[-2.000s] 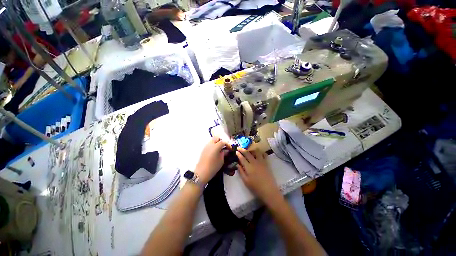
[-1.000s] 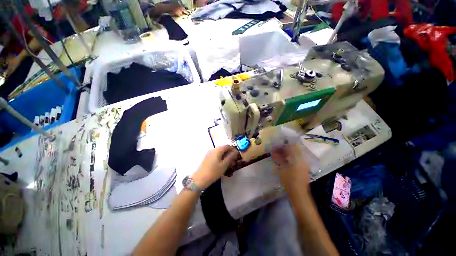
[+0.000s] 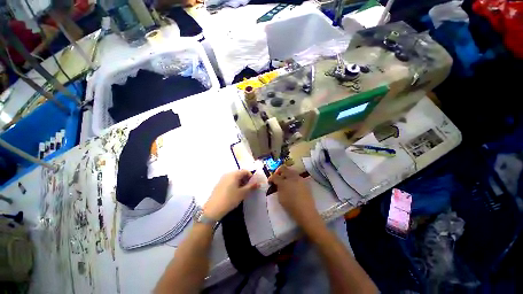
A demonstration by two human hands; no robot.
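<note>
A light grey piece (image 3: 259, 213) lies below the needle, towards the table's front edge. My left hand (image 3: 229, 192) pinches its upper left part; the fingertips partly hide it. My right hand (image 3: 293, 195) has its fingertips closed at its upper right side, close to the bright blue part (image 3: 272, 164) at the needle. A black curved strip (image 3: 236, 244) runs from under my left wrist over the table's front edge. The cream sewing machine (image 3: 338, 86) stands behind my hands. A fanned grey stack (image 3: 339, 167) lies right of the needle.
A black pile (image 3: 135, 163) and a neat grey stack (image 3: 157, 225) lie on the left of the table. A white basket (image 3: 103, 103) of black pieces stands behind. A pen (image 3: 373, 150) lies on paper at right. A phone (image 3: 399, 212) lies beside the right edge.
My right hand first moved right to the fanned grey stack, and has now come back to the needle with a grey piece. My left hand has moved slightly left and down.
</note>
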